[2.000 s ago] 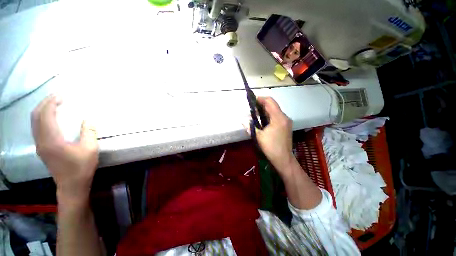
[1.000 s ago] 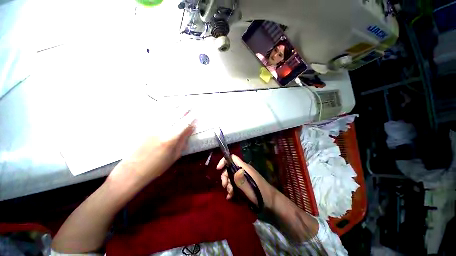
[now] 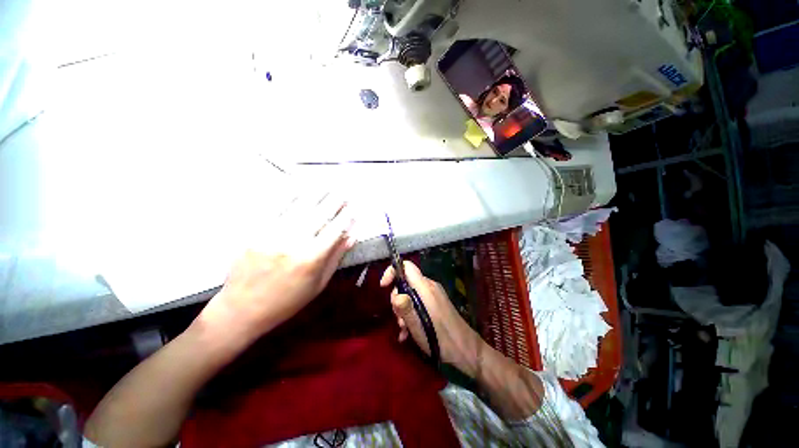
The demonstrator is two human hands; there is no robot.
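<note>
My right hand [image 3: 422,302] is closed on the black loop handles of the scissors [image 3: 399,262], just off the table's front edge. The slim dark blades point up and away, over the edge, a short way right of my left fingers. My left hand [image 3: 285,262] lies palm down with fingers extended on a white fabric piece [image 3: 153,284] at the front edge. The fabric's corner shows at lower left; most of its outline is lost in glare on the white table [image 3: 491,197]. Whether the blades touch the fabric cannot be told.
A sewing machine [image 3: 578,52] stands at the back. A phone [image 3: 495,96] leans on its bed beside a yellow scrap [image 3: 474,134]. An orange-red basket [image 3: 611,306] at right holds crumpled white pieces [image 3: 565,302]. Dark red cloth [image 3: 324,376] covers my lap. Another basket edge shows lower left.
Since two seconds ago, my left hand has moved right onto the fabric, and the scissors have come down to the table's front edge. Over the last second, both hands have shifted only slightly.
</note>
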